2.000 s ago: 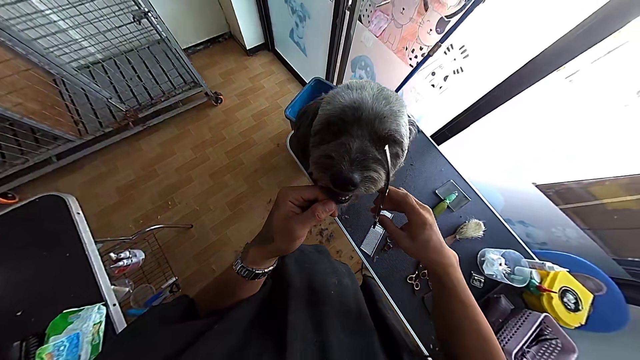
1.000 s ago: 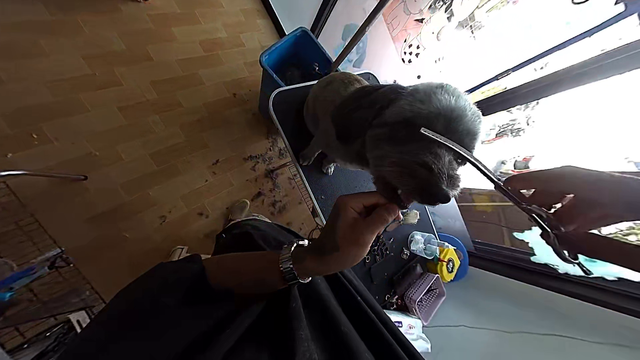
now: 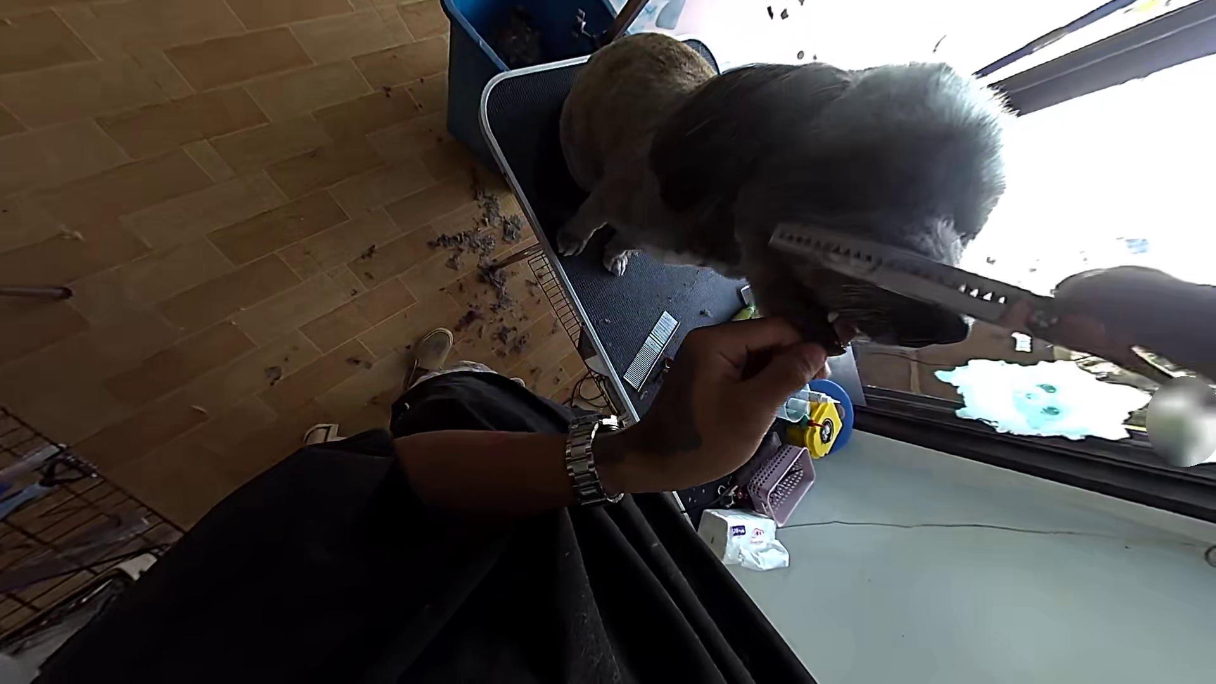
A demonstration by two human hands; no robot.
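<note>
A grey dog (image 3: 855,161) sits on the black-topped grooming table (image 3: 622,285), its head toward the window. My left hand (image 3: 727,394), with a metal watch (image 3: 586,461) on the wrist, pinches the fur or chin at the dog's muzzle (image 3: 912,309). At the right edge my right hand (image 3: 1140,309), blurred and partly out of frame, holds toothed thinning shears (image 3: 883,266). Their blades lie across the near side of the dog's face. A metal comb (image 3: 652,350) rests on the table near its edge, left of my left hand.
A blue bin (image 3: 475,104) stands beyond the table's far end. Hair clippings (image 3: 494,275) lie on the tiled floor. Right of the table are a purple basket (image 3: 784,483), a yellow container (image 3: 819,427) and a white packet (image 3: 744,539). A wire rack (image 3: 66,532) stands at lower left.
The view has swung strongly. The shears, raised in front of the dog's face two seconds ago, now lie across it from the right. My left hand stays at its muzzle.
</note>
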